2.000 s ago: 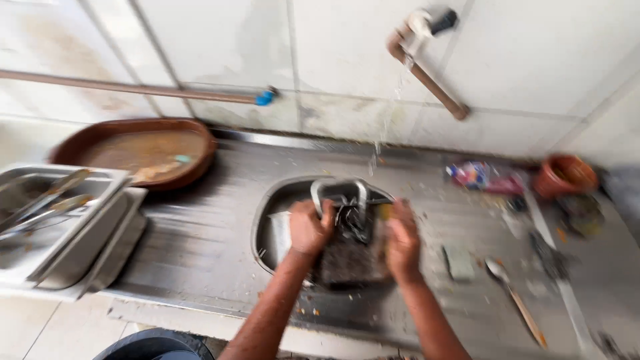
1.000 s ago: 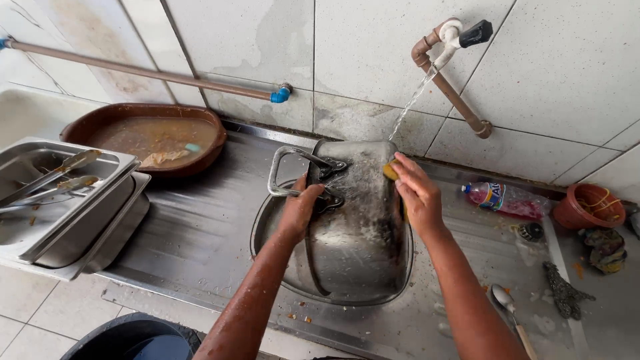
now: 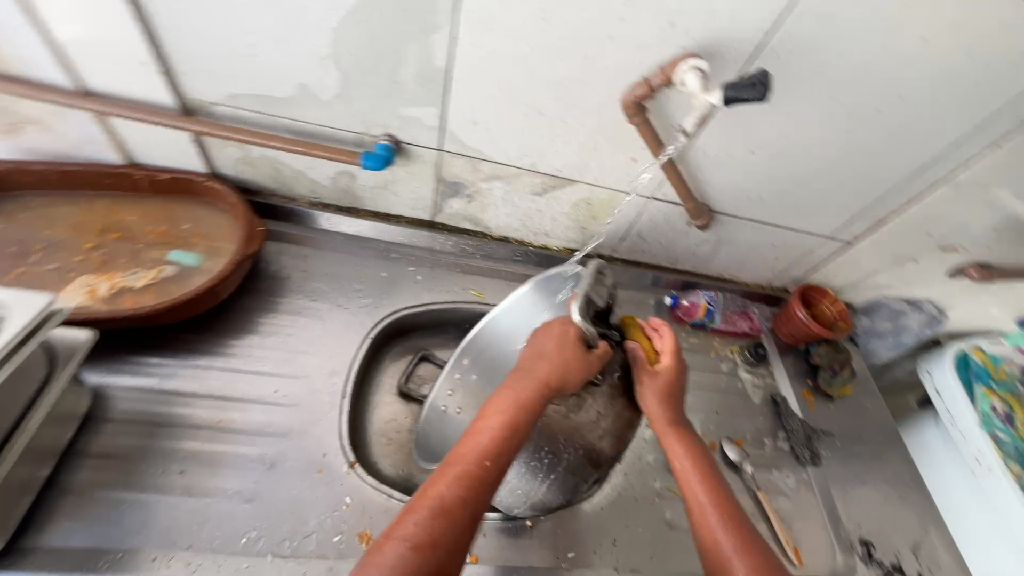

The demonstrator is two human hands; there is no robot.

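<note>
A large metal pot (image 3: 504, 352) with a blackened outside is tilted on its side over the sink basin (image 3: 376, 448). My left hand (image 3: 560, 356) is closed around its upper handle; a second handle (image 3: 422, 376) shows low in the basin. My right hand (image 3: 660, 368) presses a yellowish sponge (image 3: 640, 340) against the dark outer side near that upper handle. Water (image 3: 620, 212) runs from the wall tap (image 3: 704, 88) onto the pot's rim.
A brown oval basin of murky water (image 3: 232, 240) and stacked metal trays (image 3: 48, 400) stand left. On the right lie a plastic bottle (image 3: 712, 310), a reddish-brown pot (image 3: 812, 314), a dark scouring cloth (image 3: 796, 428) and a wooden-handled spoon (image 3: 760, 488). A white container (image 3: 944, 400) stands far right.
The pot has been turned, so that its inner wall now shows on the left. My left hand stays at a handle, and the sponge has moved from the pot's upper edge to beside that handle.
</note>
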